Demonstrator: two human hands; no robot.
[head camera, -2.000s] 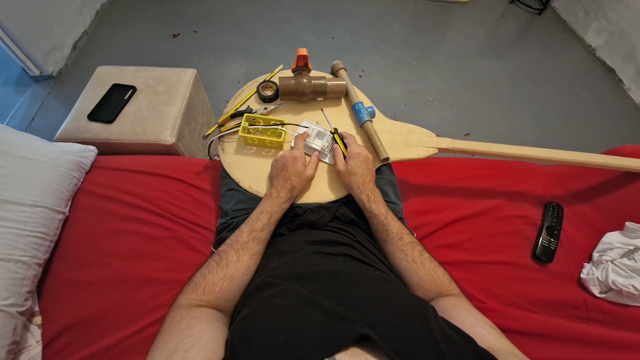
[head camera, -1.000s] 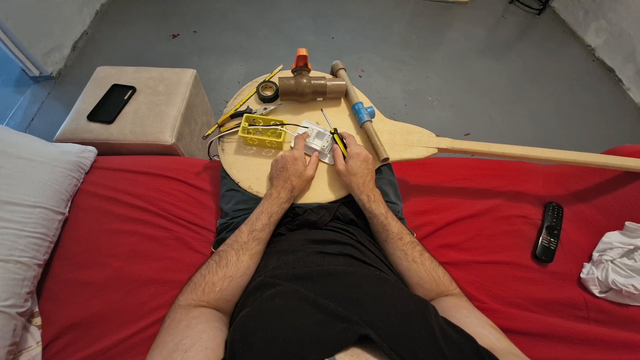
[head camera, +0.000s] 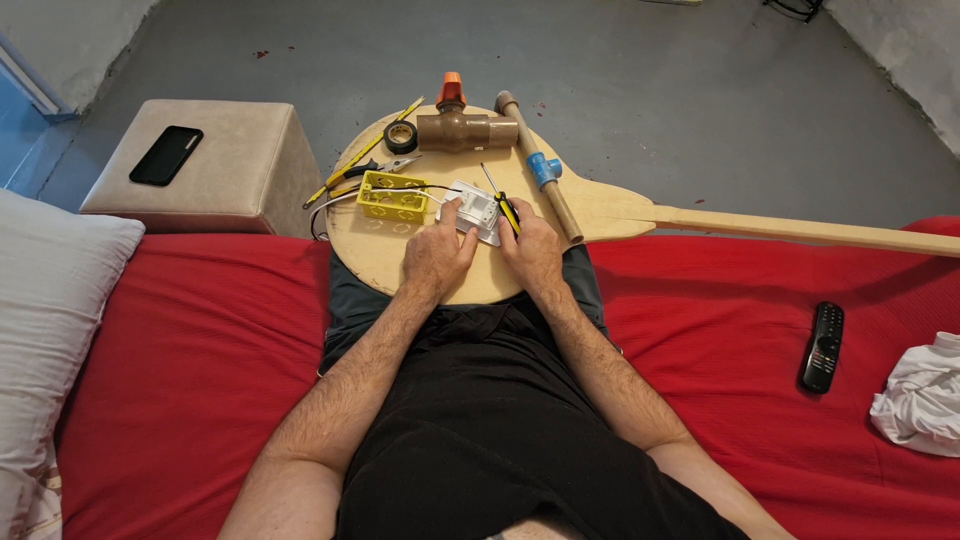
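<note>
My left hand (head camera: 439, 255) grips the near left edge of a white plastic electrical wall plate (head camera: 477, 206) with finger and thumb. In my right hand (head camera: 534, 247) is a screwdriver with a yellow and black handle (head camera: 508, 213); its shaft points up and away, beside the plate. Black and white wires (head camera: 409, 189) run from the left across a yellow plastic electrical box (head camera: 392, 198) to the plate. All this lies on a round wooden board (head camera: 367, 262) across my lap. Pliers (head camera: 379, 166) lie just beyond the box.
Farther back on the board are black tape (head camera: 400, 138), a yellow folding rule (head camera: 367, 148), a brown valve with orange handle (head camera: 457, 131) and a brown pipe with blue tee (head camera: 543, 169). A phone (head camera: 166, 155) lies on a beige pouf (head camera: 247, 142); a remote (head camera: 823, 347) lies right.
</note>
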